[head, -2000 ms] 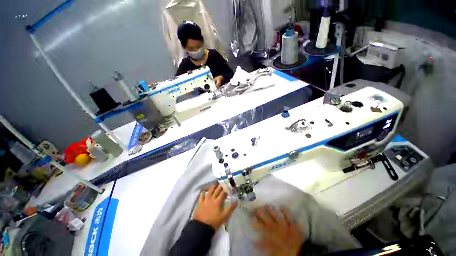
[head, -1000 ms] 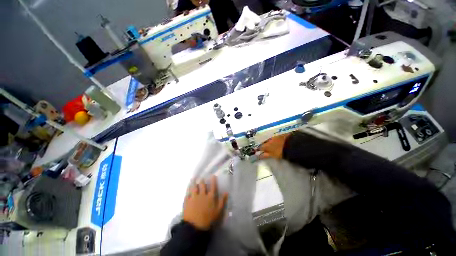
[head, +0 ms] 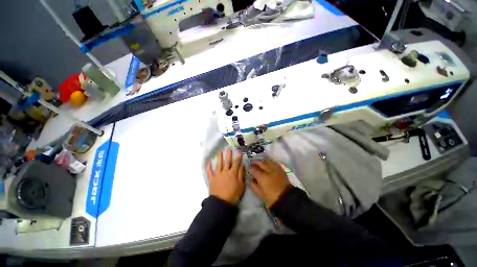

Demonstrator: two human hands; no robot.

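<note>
A light grey garment piece (head: pixel 342 167) lies under the white lockstitch sewing machine (head: pixel 334 96) and hangs over the table's front edge. A zipper with a small metal pull (head: pixel 322 156) shows on its right part. My left hand (head: pixel 226 179) lies flat on the cloth, fingers spread, just left of the needle area. My right hand (head: pixel 268 180) rests on the cloth beside it, fingers bent, close below the presser foot area (head: pixel 254 149). The foot and needle are too small and dark to make out. Neither hand clearly grips the cloth.
The white machine table (head: pixel 151 172) has a blue label (head: pixel 102 177) at left. A second machine (head: pixel 193 21) and grey cloth (head: pixel 277 13) are on the table behind. Small dark tools (head: pixel 392 138) lie under the machine arm. More grey cloth (head: pixel 444 203) lies at lower right.
My right hand has come down from the needle area to beside my left hand, which has moved up toward the needle. The garment now spreads out right of the needle. The view has tilted down.
</note>
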